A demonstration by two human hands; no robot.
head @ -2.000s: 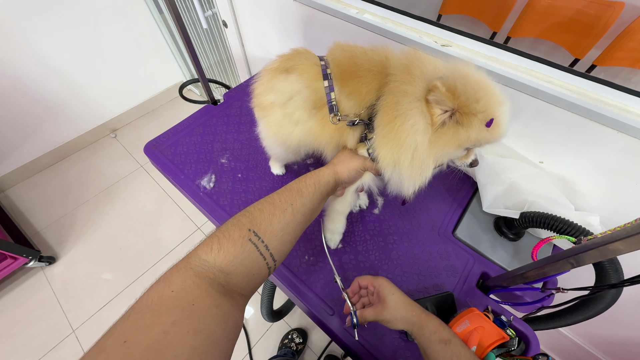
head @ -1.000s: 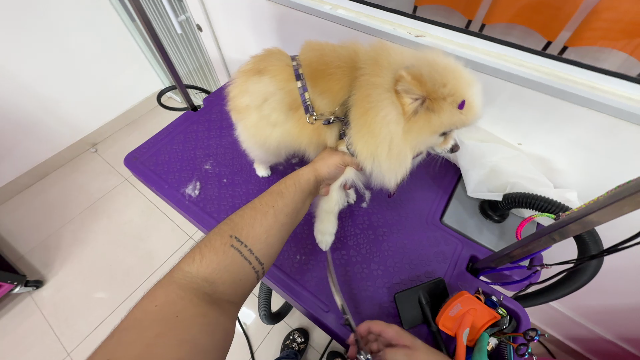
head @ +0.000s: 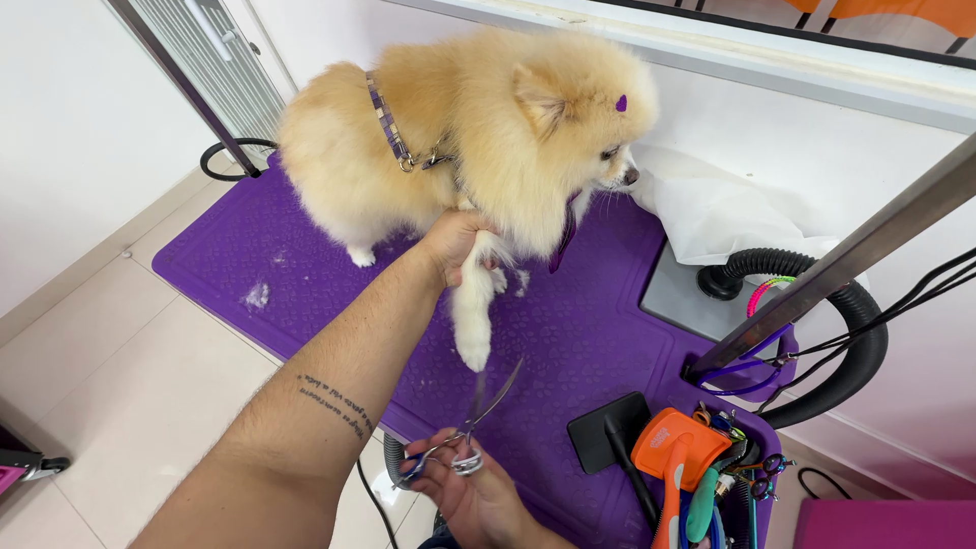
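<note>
A fluffy cream-and-tan Pomeranian-type dog [head: 488, 130] stands on a purple grooming table [head: 579, 328], facing right, in a checkered harness [head: 387, 122]. My left hand [head: 456, 242] holds one front leg [head: 473, 313] near its top, and the white leg stretches toward me. Below the paw, my right hand [head: 476, 484] holds curved grooming scissors [head: 488, 408] by the finger rings. The blades stand apart, their tips close to the paw, one seeming to lie just under its end in view; contact cannot be told. Tufts of cut white fur [head: 257, 296] lie on the table.
A tool holder at the lower right holds an orange slicker brush [head: 679, 450], a black brush [head: 610, 433] and several scissors [head: 772, 465]. A metal post [head: 854, 252], black hose [head: 869, 358], grey plate [head: 679, 293] and white cloth [head: 717, 206] are at right. Another post [head: 183, 88] rises at left.
My right hand has turned palm up, and the scissor blades now stand apart, where they looked together a second ago. My left hand still holds the leg.
</note>
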